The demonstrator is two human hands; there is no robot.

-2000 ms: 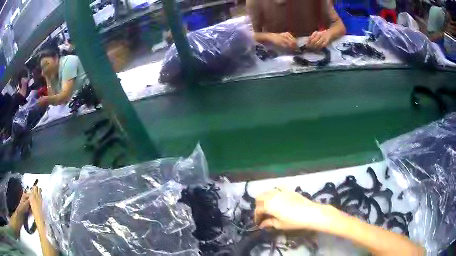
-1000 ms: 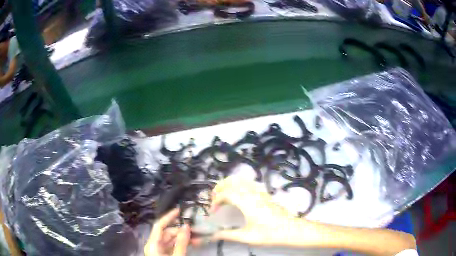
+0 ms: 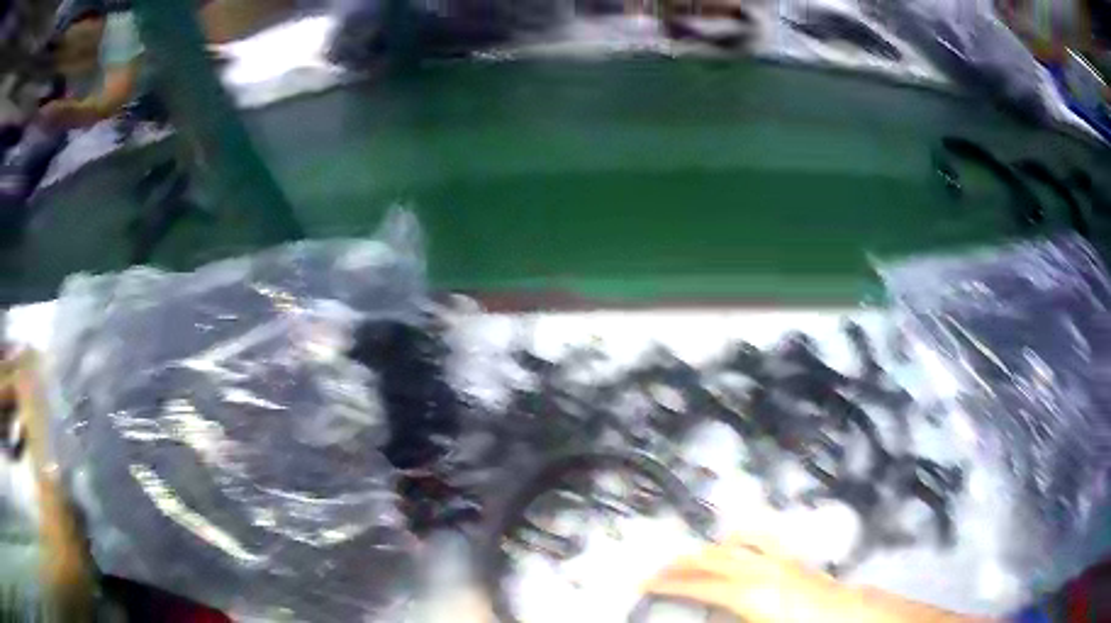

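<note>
The picture is blurred. A large black arc, likely a headband (image 3: 597, 462), curves open side down at the bottom centre. My right hand (image 3: 749, 582) is at the bottom edge, below the arc's right end, partly cut off; its grip is unclear. A pale blur at the bottom edge by the arc's left end may be my left hand (image 3: 453, 599), mostly cut off. Small black C-shaped yokes (image 3: 792, 396) lie heaped on the white surface (image 3: 719, 329) behind and right of the arc.
A large clear bag (image 3: 232, 426) of dark parts lies left, with a dark heap (image 3: 414, 389) at its mouth. Another bag (image 3: 1023, 353) lies right. Beyond runs the green belt (image 3: 658, 219) with black bands (image 3: 993, 164) at right. A green post (image 3: 213, 122) and a person's arm (image 3: 55, 487) are left.
The view has swung left since one second ago, so the bags and yokes appear further right. The arc now shows clearly at the bottom centre. Both hands have moved lower, towards the bottom edge.
</note>
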